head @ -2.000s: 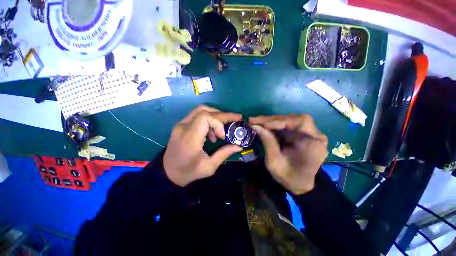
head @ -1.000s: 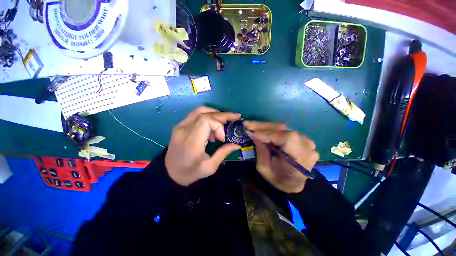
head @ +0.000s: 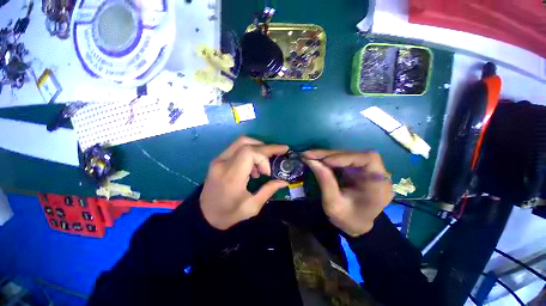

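Note:
A round watch case (head: 288, 168) with a dark ring and silvery centre is held at the bench's near edge. My left hand (head: 242, 182) grips its left side between thumb and fingers. My right hand (head: 354, 188) is at its right side, holding slim dark purple tweezers (head: 364, 174) that look like one rod. Their tips are hidden by my fingers and the case. A small silver-white pouch cell with a yellow edge (head: 296, 190) shows just below the case. Whether it is joined to the case I cannot tell.
A gold parts tin (head: 322, 54) with a black round container (head: 263, 55), and a green-rimmed two-section tray (head: 355, 75), stand at the back. A black-and-orange tool (head: 467, 137) lies right. A white spool (head: 96, 45), dotted sheet (head: 114, 122) and another pouch cell (head: 244, 113) lie left.
The view has shifted, so the bench things sit slightly lower. My right hand first turned with the tweezers pointing down-right, then turned back so they lie nearly level. My left hand still holds the case.

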